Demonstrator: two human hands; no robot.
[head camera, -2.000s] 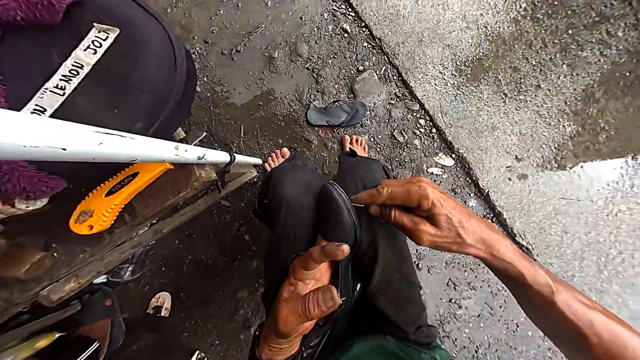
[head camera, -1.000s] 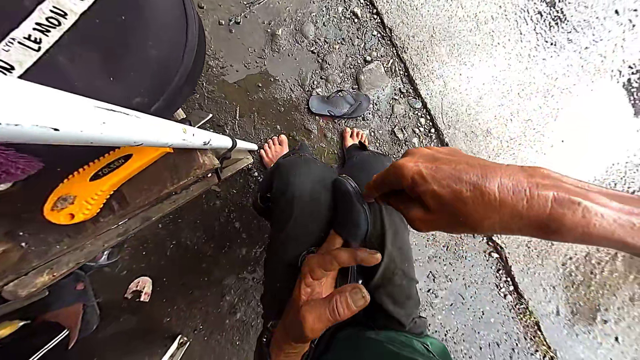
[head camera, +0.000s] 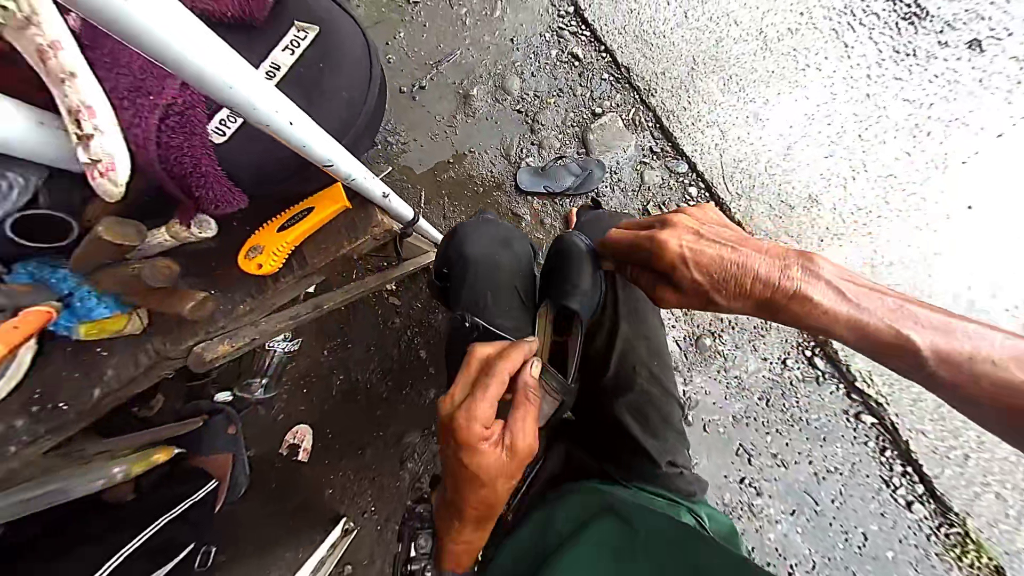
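A black slip-on shoe (head camera: 572, 276) rests on the lap, its toe pointing away and its opening toward me. My left hand (head camera: 488, 424) is at the shoe's opening, thumb and index finger pinched on the near inner edge. A thin dark strand runs beside these fingers over the left thigh; whether they hold it is unclear. My right hand (head camera: 696, 260) has its fingers curled against the right side of the toe, near the sole edge. Its fingertips are partly hidden, and what they grip cannot be made out.
On a wooden bench (head camera: 272, 320) at left lie a yellow-orange cutter (head camera: 294, 230) and wooden-handled tools (head camera: 152, 280). A white pole (head camera: 264, 120) slants above it. Beyond my knees are a grey flip-flop (head camera: 560, 176) and a stone (head camera: 608, 136). A glass bottle (head camera: 264, 372) stands below the bench.
The left fingers, extended along the shoe before, are now pinched at its opening, which shows more. The right hand remains at the toe's right side. The view has shifted toward the bench.
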